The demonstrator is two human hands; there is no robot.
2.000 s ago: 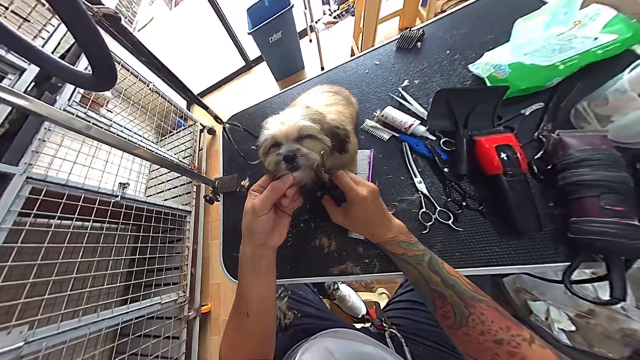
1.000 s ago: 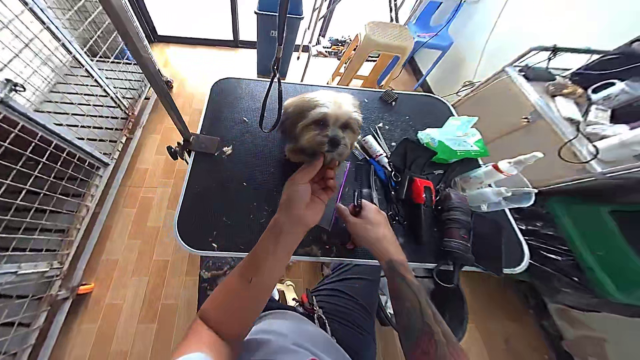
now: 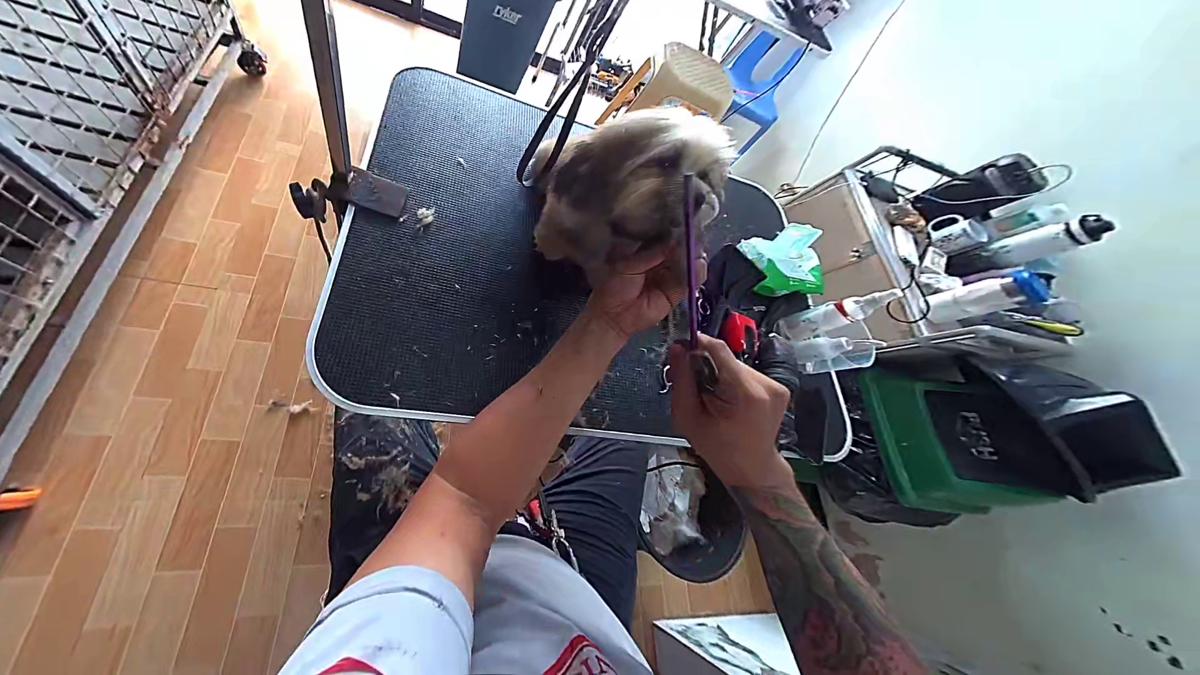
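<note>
A small long-haired dog (image 3: 614, 187), brown and cream, is on the black grooming table (image 3: 422, 309), its face turned toward the right. My left hand (image 3: 637, 291) is under its chin and holds the fur there. My right hand (image 3: 729, 398) grips a purple-spined grooming comb (image 3: 693, 262), held upright beside the dog's muzzle. Something dark also shows in the right fist; I cannot tell what it is. Just past the comb lie a red and black clipper (image 3: 740, 333) and a green and white plastic pack (image 3: 786, 260). Cut fur is scattered on the tabletop.
A metal post with a clamp (image 3: 375, 192) and a hanging black loop (image 3: 567, 103) stand at the table's left. Wire cages (image 3: 84, 84) are further left. To the right are a shelf of bottles (image 3: 994, 300), a green bin (image 3: 900, 441) and spray bottles (image 3: 834, 314). A beige stool (image 3: 689, 80) is behind.
My right hand has lifted the purple comb from the tabletop to the dog's face. The dog's head has turned to the right. The view has shifted strongly.
</note>
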